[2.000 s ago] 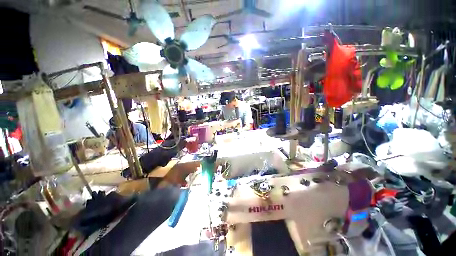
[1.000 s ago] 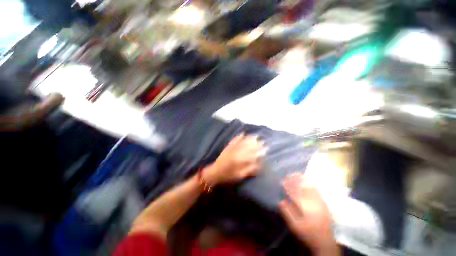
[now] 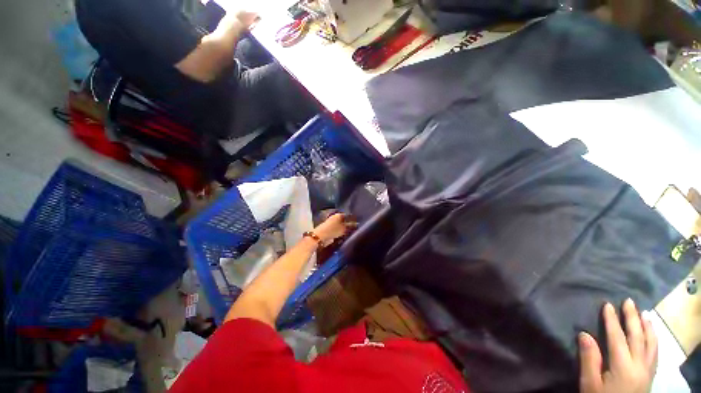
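Note:
A large dark grey cloth [image 3: 492, 230] lies over the white table [image 3: 653, 138] and hangs down at its near left side. My left hand [image 3: 335, 229] reaches over the blue plastic basket [image 3: 201, 257] at the cloth's hanging edge; its fingertips are partly hidden against dark cloth, and I cannot tell whether they grip it. My right hand [image 3: 621, 349] lies flat, fingers spread, on the cloth's near right edge. The needle area is only partly in view at the right edge. White cloth pieces [image 3: 277, 201] lie in the basket.
Another person in dark clothes [image 3: 142, 46] sits at the upper left, an arm on the table. A second blue basket [image 3: 77, 246] stands on the floor at left. Red-black scissors [image 3: 384, 44] lie at the table's back. Brown cardboard [image 3: 346, 301] is below the hanging cloth.
The view has swung left and down and is sharper. My left hand has moved off the cloth on the table to over the basket. My right hand still rests at the cloth's near right.

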